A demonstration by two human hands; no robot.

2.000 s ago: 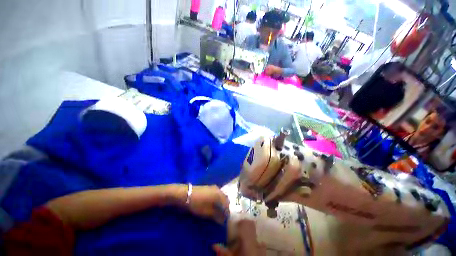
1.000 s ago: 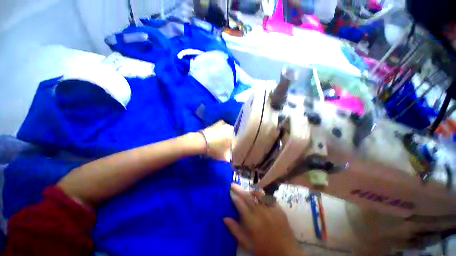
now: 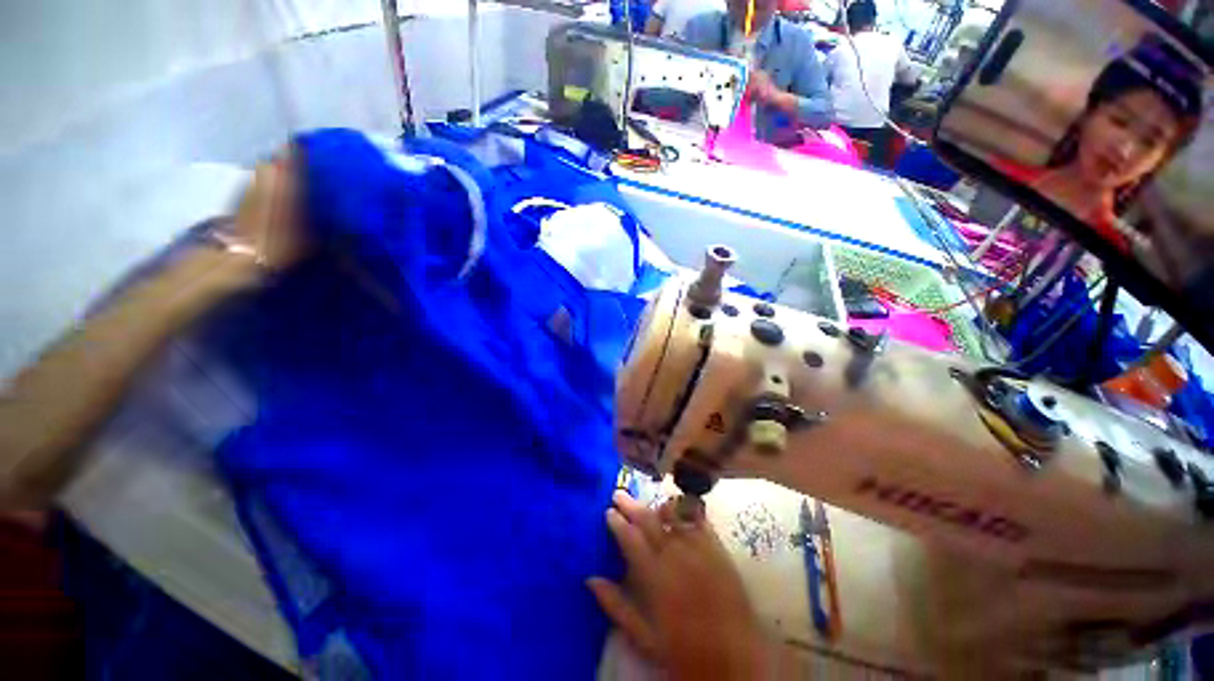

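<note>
The blue garment [image 3: 426, 466] spreads over the table left of the sewing machine [image 3: 825, 426], its right edge under the machine head. My left hand [image 3: 276, 213] is raised at the upper left, blurred, gripping a bunched part of the garment; its fingers are partly hidden by cloth. My right hand [image 3: 686, 585] lies on the bed below the needle area, fingers spread, fingertips at the garment's edge, palm down. The needle and presser foot are mostly hidden by the head and fingers.
Thread snips [image 3: 819, 569] and thread scraps [image 3: 756, 528] lie on the bed right of my right hand. A second blue pile with a white piece [image 3: 589, 248] lies behind. A screen [image 3: 1085, 133] hangs upper right. A person handles pink fabric [image 3: 748, 144] beyond; a green basket [image 3: 865, 279] stands behind the machine.
My left hand has moved from beside the needle to the upper left, lifting and pulling the garment with it. My right hand stays near the needle. The view has shifted.
</note>
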